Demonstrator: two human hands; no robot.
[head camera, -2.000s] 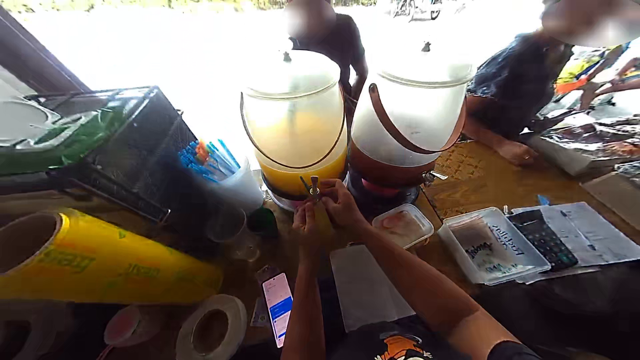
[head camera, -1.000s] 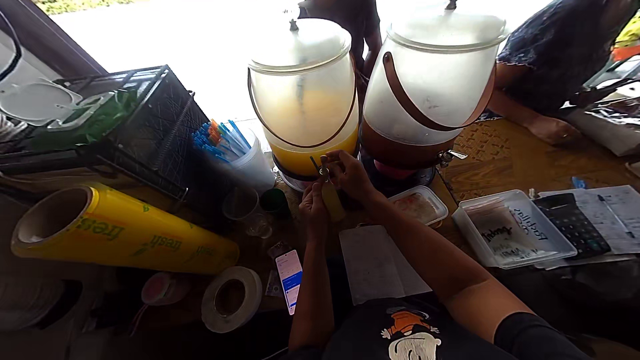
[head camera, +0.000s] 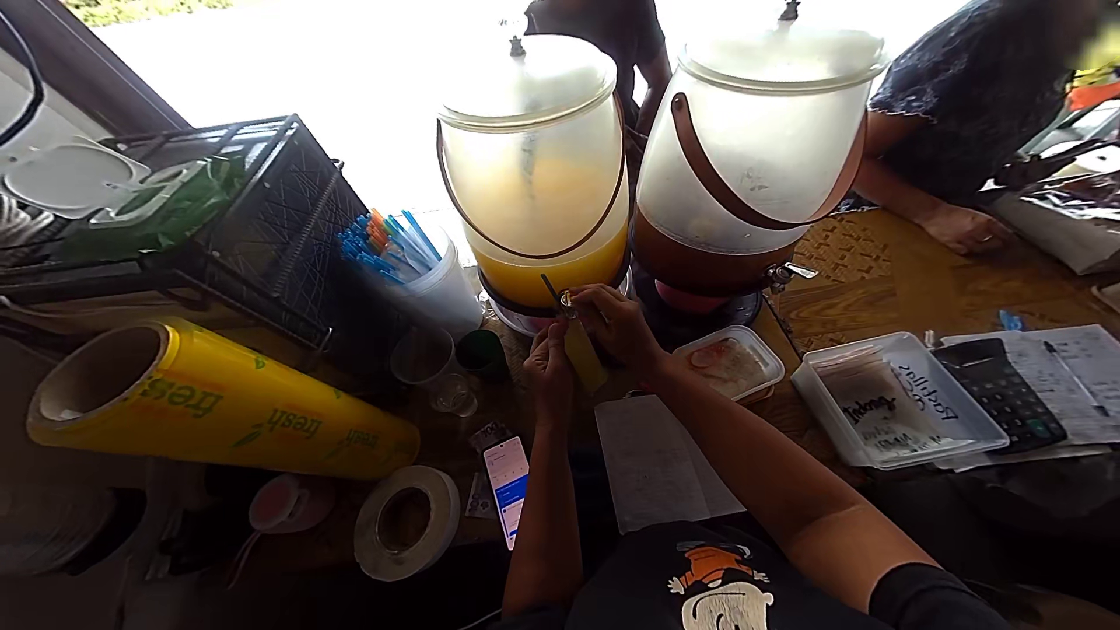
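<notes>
A translucent drink dispenser (head camera: 538, 201) with yellow liquid in its lower part stands in front of me. My right hand (head camera: 612, 324) has its fingers at the dispenser's metal tap (head camera: 567, 302). Just below and to the left, my left hand (head camera: 549, 354) grips the top of a clear plastic bag (head camera: 582, 357) that looks yellow inside, with a dark straw (head camera: 549, 287) sticking up above the fingers. The bag hangs under the tap, partly hidden by both hands. A second dispenser (head camera: 744, 166), holding reddish-brown liquid, stands to the right.
At left are a bucket of straws (head camera: 442, 289), a black crate (head camera: 289, 219), a yellow film roll (head camera: 236, 402), a tape roll (head camera: 407, 522) and a phone (head camera: 507, 490). To the right lie a lidless plastic box (head camera: 901, 398), a small tub (head camera: 731, 363) and a calculator (head camera: 997, 394). A person's hand (head camera: 967, 229) rests on the table.
Both hands stay at the yellow dispenser's tap. The yellowish bag shows more plainly below them than two seconds ago. The view has tilted down and shifted somewhat.
</notes>
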